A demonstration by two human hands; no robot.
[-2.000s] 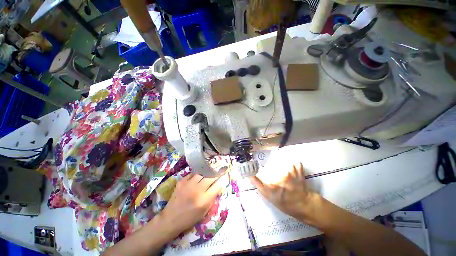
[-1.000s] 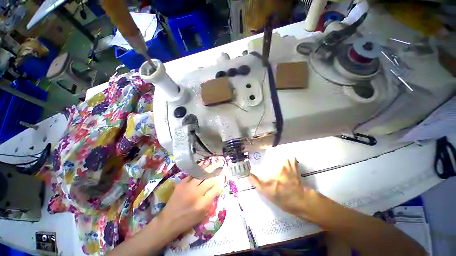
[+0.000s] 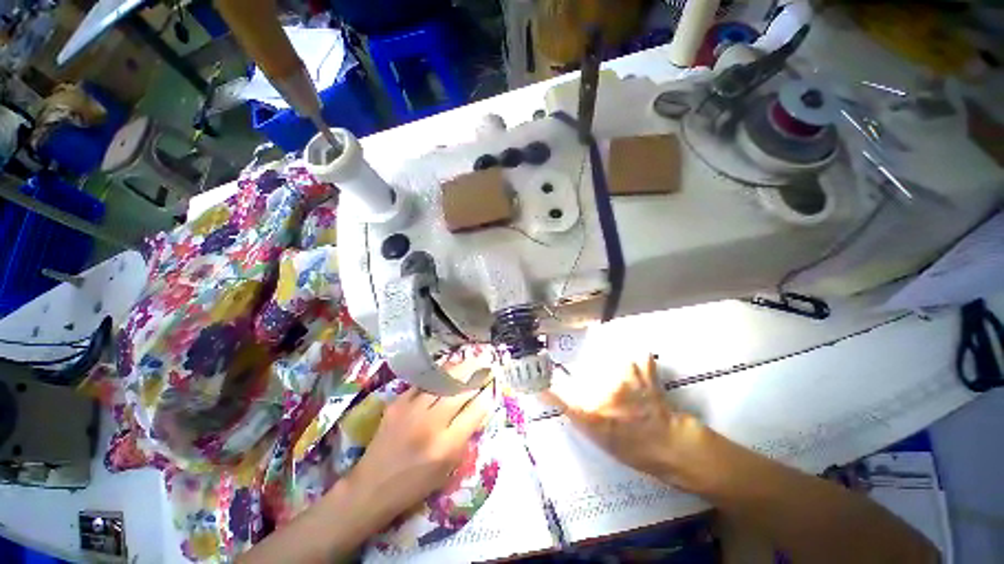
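The white sewing machine head (image 3: 683, 242) lies across the table. Floral cloth (image 3: 209, 331) is heaped left of it and runs under my left forearm. My left hand (image 3: 438, 424) lies flat on the cloth, its fingertips at the needle area. My right hand (image 3: 622, 413) is just right of the tension dial (image 3: 517, 336), fingers bent, fingertips in bright glare. A narrow floral strip (image 3: 513, 412) shows between my hands. The needle and presser foot are hidden by the machine head, and I cannot tell whether my right fingers grip the strip.
Thread snips (image 3: 790, 305) lie beside the machine arm. Black-handled scissors (image 3: 980, 344) are at the far right. A reel (image 3: 804, 108) sits on the machine top with thin silver pieces beside it. A second machine (image 3: 44, 424) is at left. Blue stools and bins stand behind the table.
The view has shifted slightly, so the machine sits a little further left in the picture. Both hands stay beside the needle area with only slight finger movement.
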